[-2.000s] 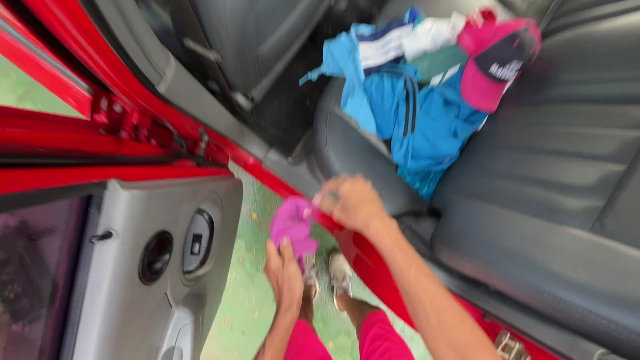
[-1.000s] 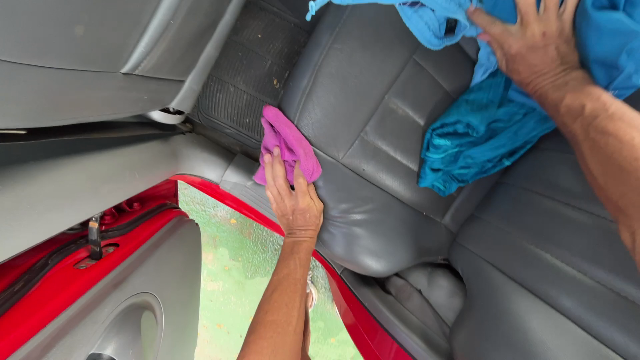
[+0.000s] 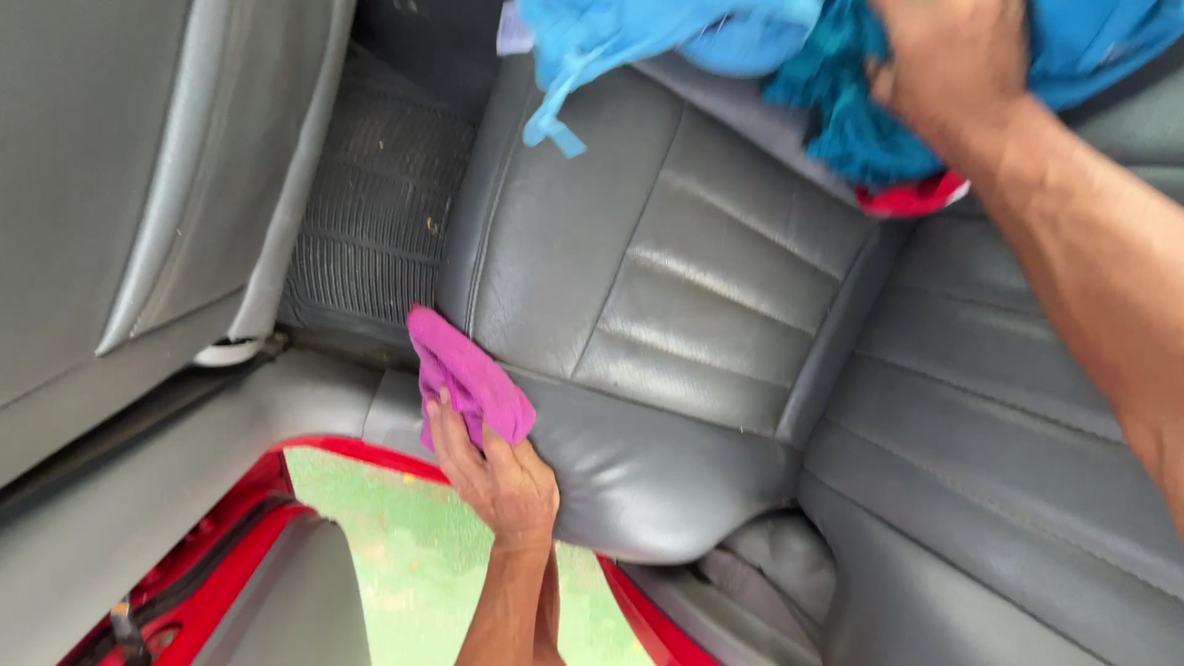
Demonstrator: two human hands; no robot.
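My left hand point(image 3: 499, 486) grips a folded magenta cloth point(image 3: 472, 379) at the front corner of the grey leather rear seat cushion point(image 3: 592, 231), by the door sill. At the top right, my right hand point(image 3: 957, 69) is on a pile of blue clothes point(image 3: 647, 32); its fingers are partly blurred and cut off by the frame edge, so its hold is unclear. A teal garment point(image 3: 860, 102) bunches beside that hand, and a bit of red fabric point(image 3: 911, 196) shows under it.
The seat backrest point(image 3: 999, 370) rises at the right. A ribbed rubber floor mat point(image 3: 370, 203) lies between the cushion and the front seat's back point(image 3: 83, 166). At the lower left is the open red car door point(image 3: 231, 564), with green ground point(image 3: 435, 555) beyond the sill.
The pile of clothes has shifted toward the backrest and far side, uncovering more of the cushion. The magenta cloth, held in both hands outside the car two seconds ago, is now at the seat corner.
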